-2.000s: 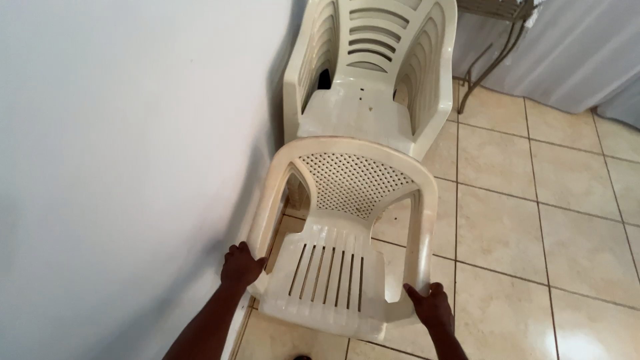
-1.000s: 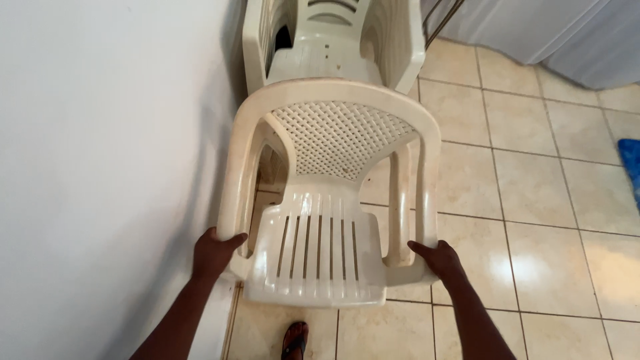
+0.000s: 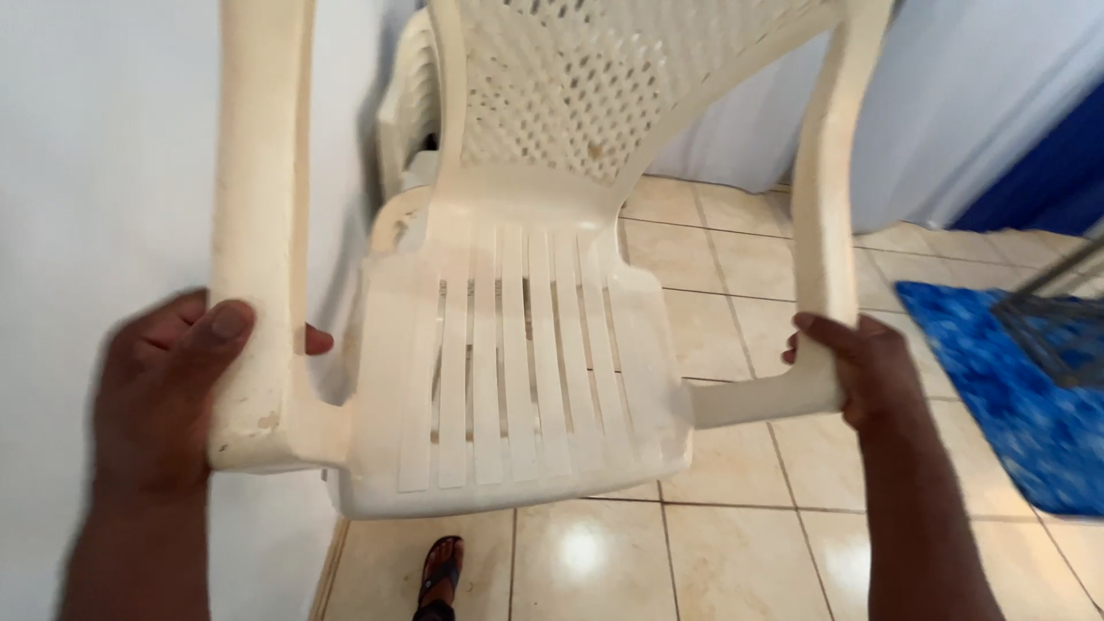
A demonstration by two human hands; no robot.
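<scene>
A cream plastic armchair (image 3: 517, 362) with a slatted seat and a lattice backrest fills the middle of the head view, raised off the floor and close to the camera. My left hand (image 3: 172, 397) grips the front of its armrest on the left, thumb on top and a fingertip showing on the inner side. Around the front of the other armrest, at the right, my right hand (image 3: 871, 371) is closed. The top of the backrest is cut off by the frame. Behind the chair, partly hidden by it, stand stacked plastic chairs (image 3: 410, 112).
A white wall (image 3: 103, 172) runs along the left side. Pale floor tiles (image 3: 724, 466) lie below. At the right are a blue rug (image 3: 992, 405) and part of a metal-framed piece of furniture (image 3: 1061, 336). Light curtains (image 3: 733, 121) hang behind. A sandalled foot (image 3: 440, 573) shows at the bottom.
The chair in my hands has come up nearer the camera, and it has parted from its earlier place in front of the stacked chairs. Both hands keep hold of the armrests. The view has swung right.
</scene>
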